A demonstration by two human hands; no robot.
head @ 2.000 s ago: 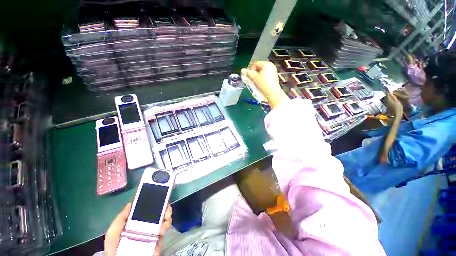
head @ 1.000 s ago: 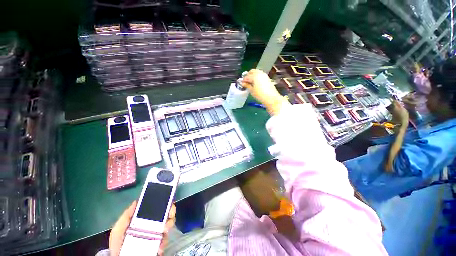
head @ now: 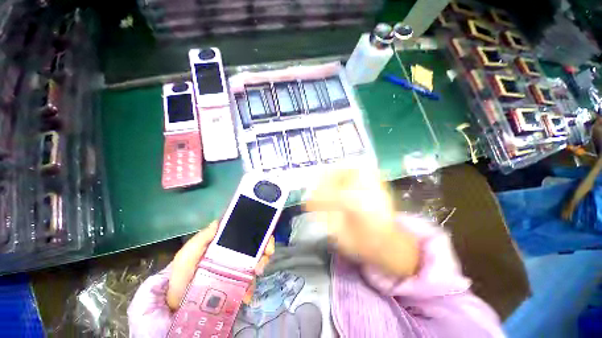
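My left hand holds an open pink flip phone, screen and round dark disc facing me, above my lap. My right hand is blurred, close to the right of the phone; something whitish may be at its fingertips, but I cannot tell. Two more open flip phones lie on the green bench: one with a pink keypad half and a white one beside it. A white lens sheet with two rows of dark-framed rectangles lies to their right.
White dispenser bottles stand at the back. A blue pen and yellow square lie beside them. Blister trays stand left and right. An open cardboard box is below the bench edge. Someone's arm in blue shows far right.
My right hand has come back from the bottle to beside the held phone. The phone has risen, and its pink keypad now shows. The view has tilted down and shifted right.
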